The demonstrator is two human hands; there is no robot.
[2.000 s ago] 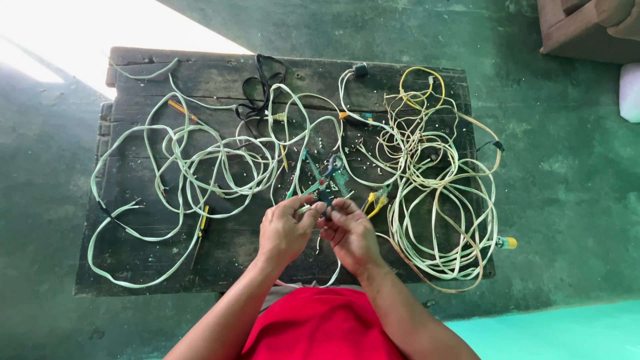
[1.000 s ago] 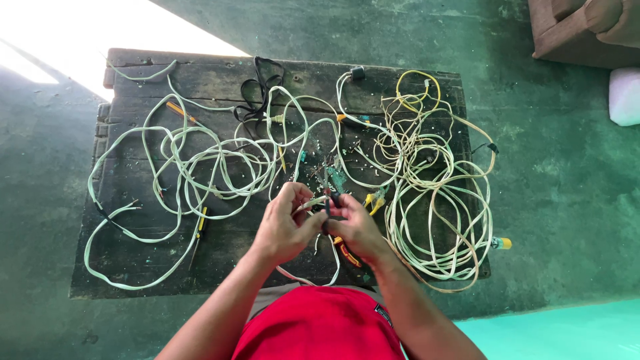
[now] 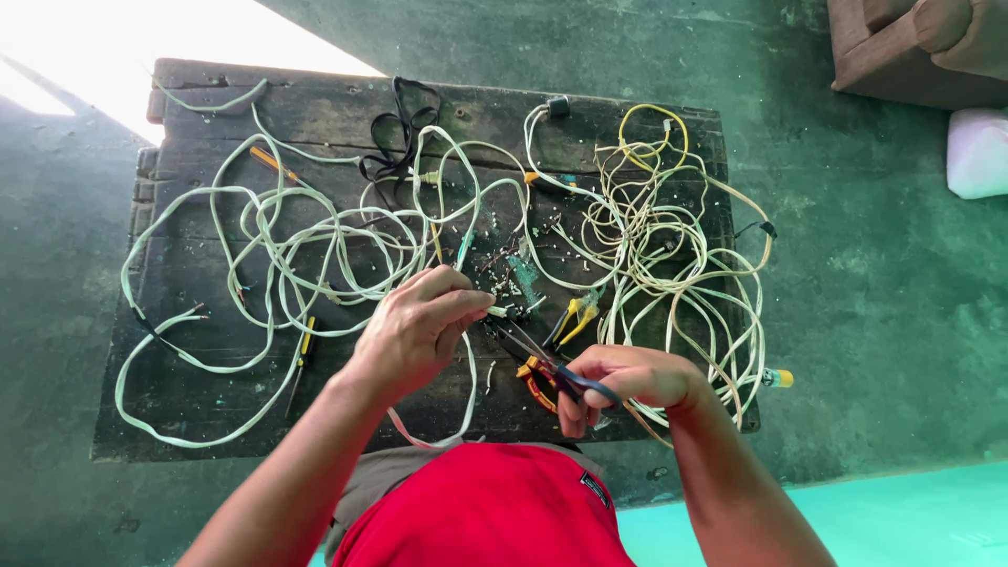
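Near the middle of a dark wooden table (image 3: 228,409), my left hand (image 3: 421,327) pinches the end of a white electrical cable (image 3: 498,312) between thumb and fingers. My right hand (image 3: 622,386) has its fingers in the dark handles of a pair of scissors (image 3: 568,379), whose parted blades point up and left toward the cable end. Just under the scissors lie red and yellow-handled pliers (image 3: 538,387), partly covered. Beyond them sit yellow-handled pliers (image 3: 579,321). Small white scraps and bits of wire (image 3: 504,276) are scattered past my fingertips.
Coiled white cable (image 3: 339,244) spreads over the left side, with an orange-handled screwdriver (image 3: 272,161) and a yellow and black screwdriver (image 3: 307,342). A tangled wire pile (image 3: 654,236) covers the right side. At the back lie a black strap (image 3: 402,134) and a black plug (image 3: 557,106).
My hands, close together before, have moved apart. The right hand now holds the scissors by the handles, farther right and nearer my body. The red and yellow pliers show beneath the scissors.
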